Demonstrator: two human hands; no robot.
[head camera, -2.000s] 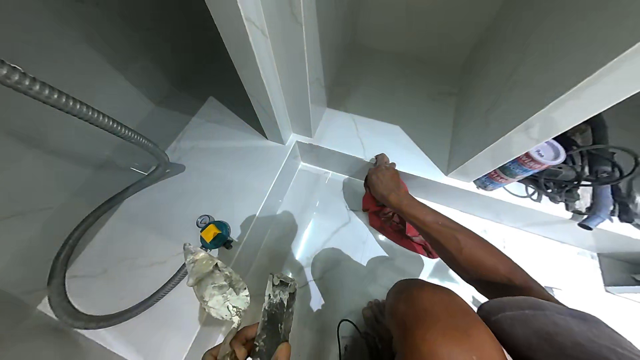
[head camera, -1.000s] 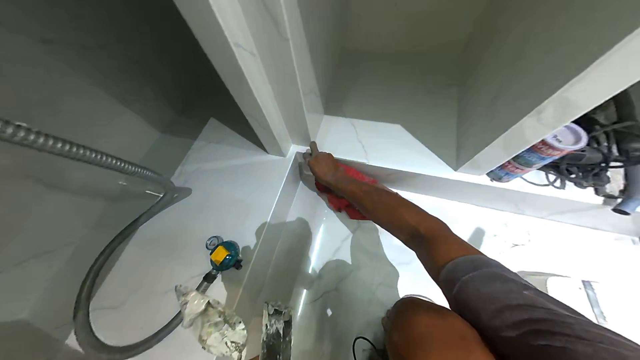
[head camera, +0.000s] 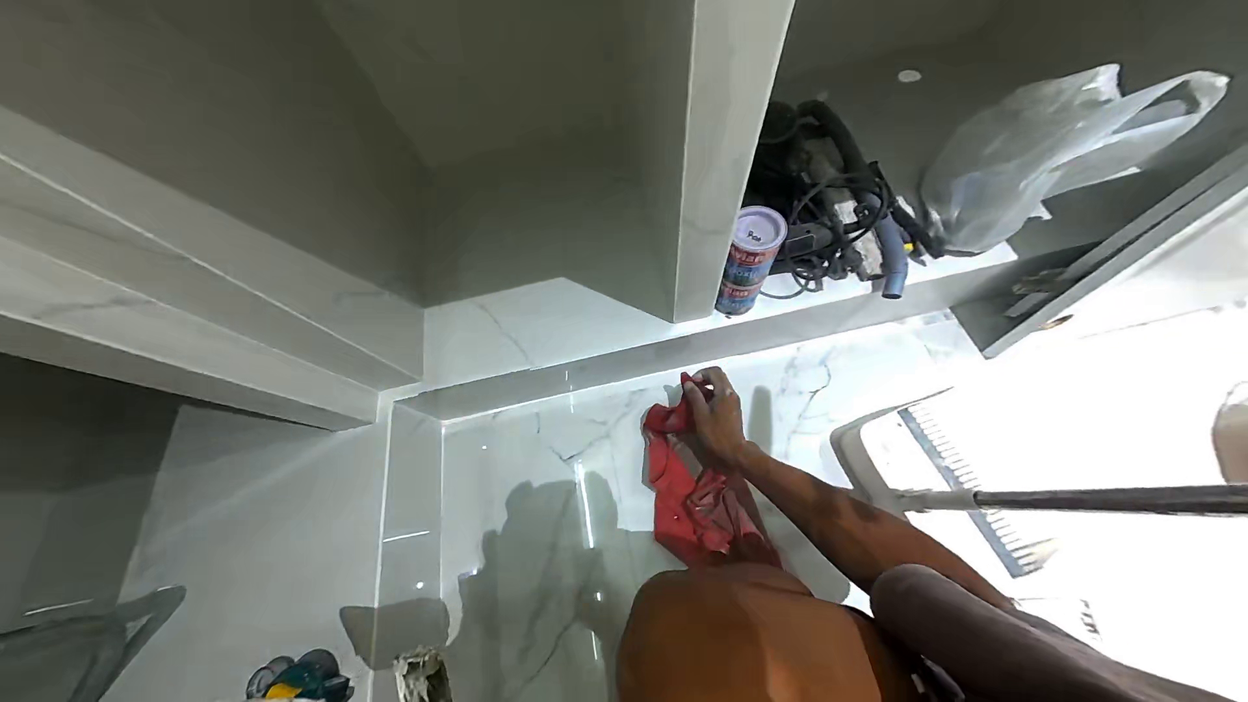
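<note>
My right hand (head camera: 717, 414) grips the upper end of a red cloth (head camera: 682, 492) just in front of the low tiled curb (head camera: 604, 361). The rest of the cloth hangs down over the marbled tile floor towards my knee. My left hand is out of sight; at the bottom edge only the crusted end of a flat tool (head camera: 422, 675) shows, and whether a hand holds it is hidden.
A printed can (head camera: 751, 258) stands on the ledge by a dark power tool with tangled cable (head camera: 838, 205). Beyond it lies a translucent plastic bag (head camera: 1053, 156). A long-handled floor tool (head camera: 1092, 499) is at the right. A teal gas regulator (head camera: 300, 678) sits bottom left.
My right hand has moved with the red cloth from the corner rightward along the curb. The view has swung right. My left hand, seen earliest with the crusted tool, is out of view.
</note>
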